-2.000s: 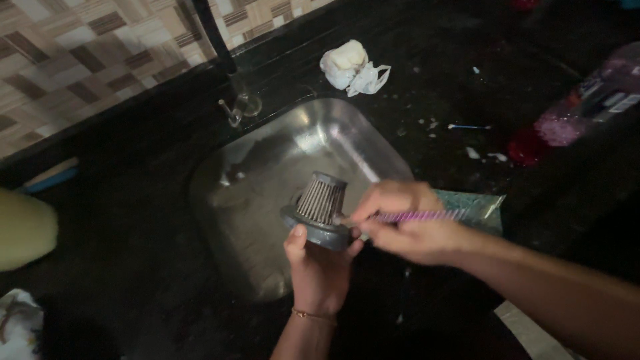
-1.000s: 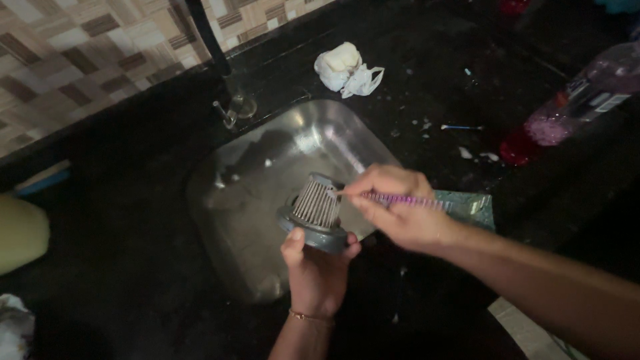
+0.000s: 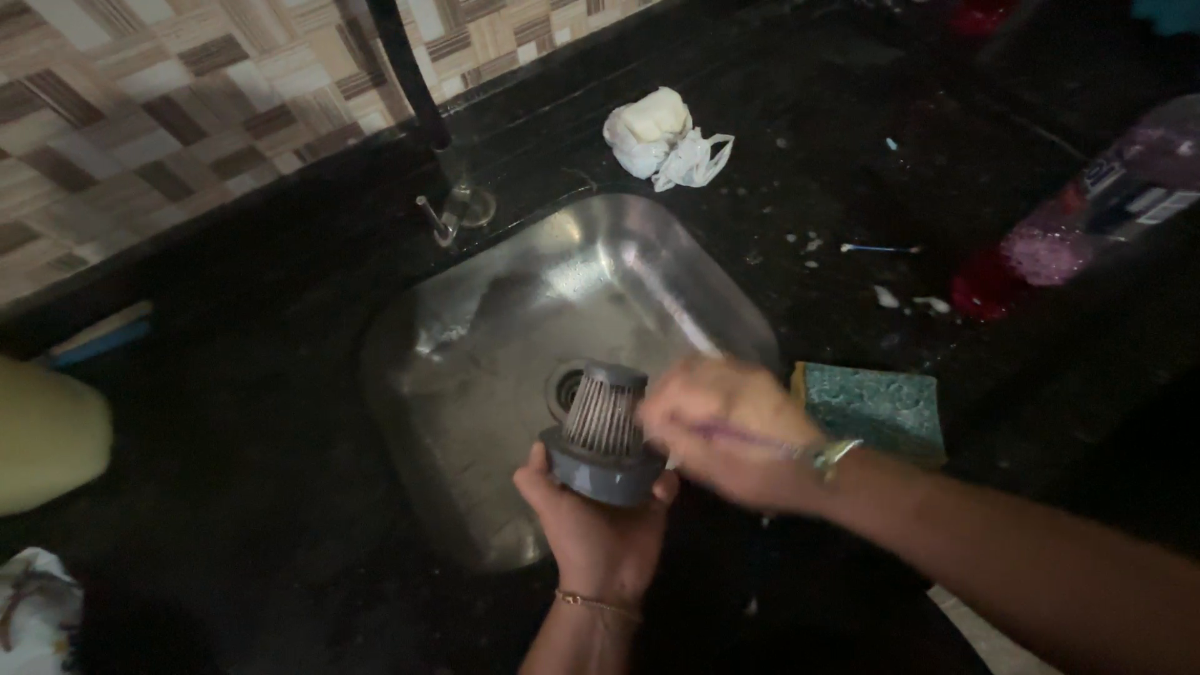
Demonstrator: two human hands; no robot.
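A pleated cone-shaped filter with a grey rim is held upright, tilted a little, over the stainless steel sink. My left hand grips its base from below, thumb and fingers on either side. My right hand, blurred, is closed around a thin purple brush-like tool at the filter's right side. The working tip of that tool is hidden by the fingers and the blur. Behind the filter the sink's drain partly shows.
Right of the sink lies a green sponge. Beyond it are a cotton swab, bits of foam and a clear bottle with pink liquid. White soap in plastic sits behind the sink, near a tap. A yellowish container stands left.
My right hand has shifted along the filter's right side and is now blurred, with the purple tool still in it. My left hand keeps its hold on the filter's base.
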